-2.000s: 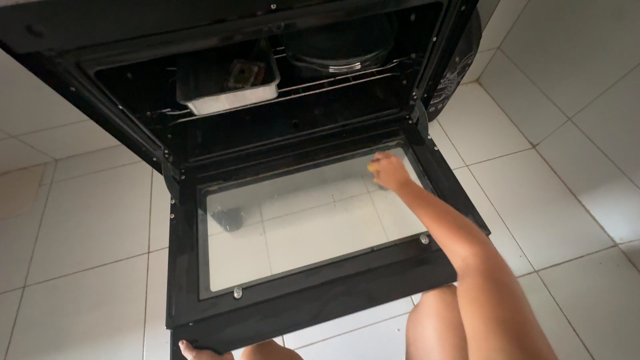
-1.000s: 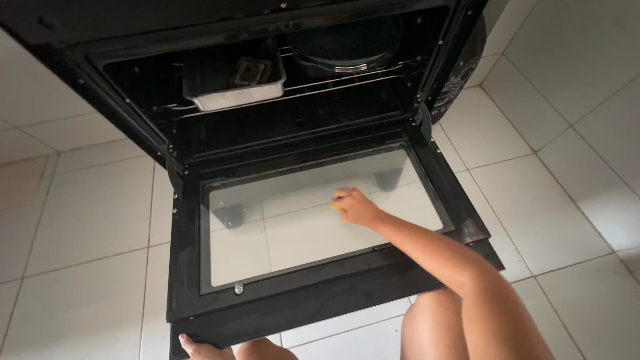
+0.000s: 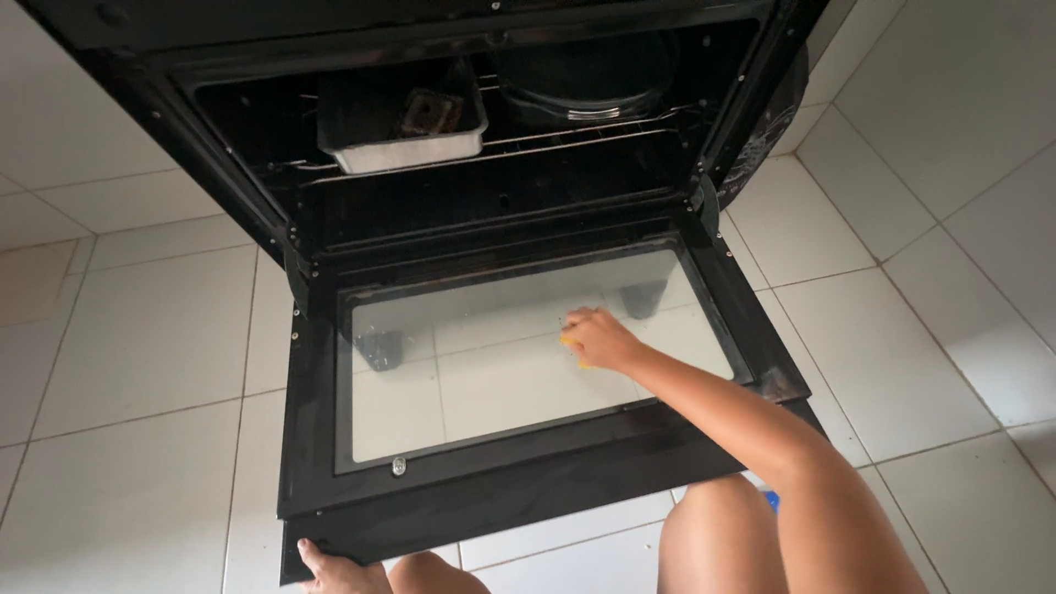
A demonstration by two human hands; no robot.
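Note:
The oven door [image 3: 511, 495] is folded down, its glass pane [image 3: 495, 396] facing up. On the right half of the pane rests my right hand [image 3: 600, 338], closed over a yellow sponge or cloth [image 3: 568, 339] of which only small edges show. My left hand [image 3: 340, 573] grips the front left corner of the door, thumb on top and fingers hidden beneath.
Inside the oven, a wire rack [image 3: 528, 151] holds a metal baking pan [image 3: 404, 155] with a dark object [image 3: 429, 113] in it, and a dark round pan [image 3: 586, 91]. Tiled walls and floor [image 3: 891, 363] surround the oven. My knees are below the door's front edge.
My right hand has moved left from near the pane's far right side toward its middle, still with the yellow item. My left hand stays at the door's corner.

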